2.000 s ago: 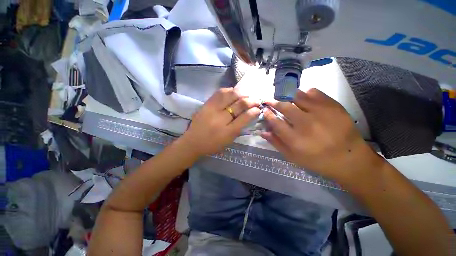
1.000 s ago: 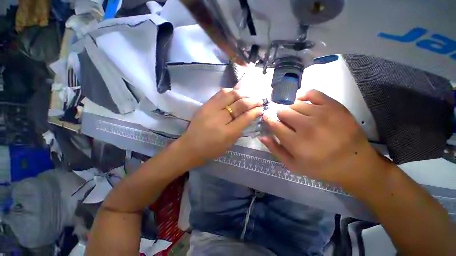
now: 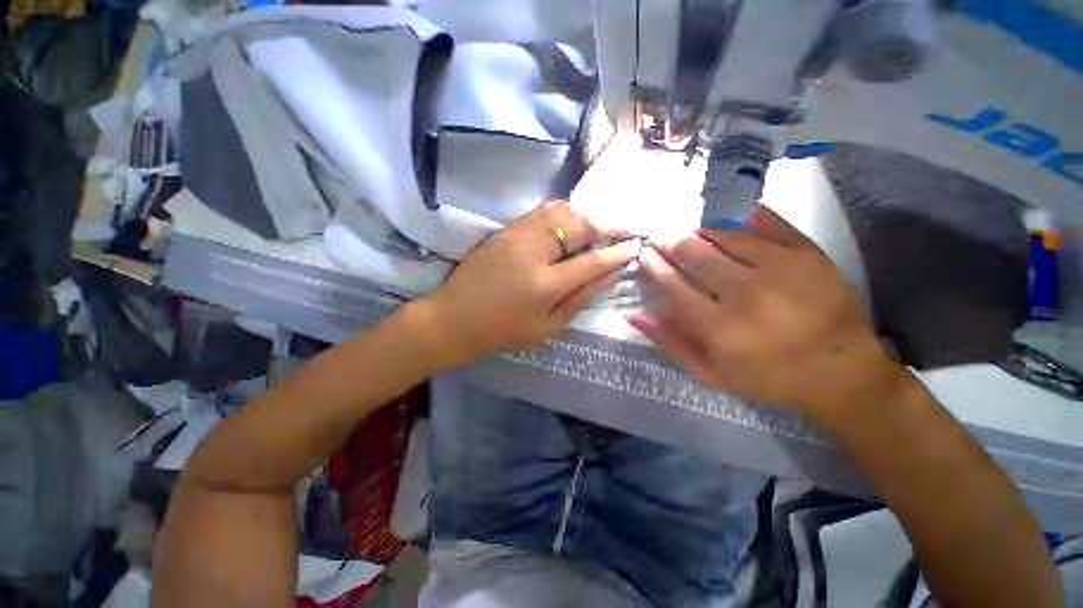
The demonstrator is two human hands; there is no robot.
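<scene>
The pale workpiece (image 3: 499, 170) with dark strips is heaped left of the needle on the white machine table. My left hand (image 3: 534, 279) and my right hand (image 3: 754, 309) meet fingertip to fingertip in front of the presser foot (image 3: 667, 128), under the bright lamp. Their fingertips pinch the edge of a pale piece with a small dark part; glare and fingers hide most of it. The grey-blue cylindrical attachment (image 3: 733, 184) stands just behind my right fingers.
A dark mesh-like panel (image 3: 938, 255) lies under the machine arm at right. Beyond it are a blue bottle (image 3: 1043, 273) and dark snips (image 3: 1045, 371). The ruler-marked edge (image 3: 653, 398) runs in front. A red crate (image 3: 371, 487) stands left of my legs.
The camera view has shifted, so the machine parts appear further right. Both hands remain fingertip to fingertip in front of the foot; the pinched piece has barely changed.
</scene>
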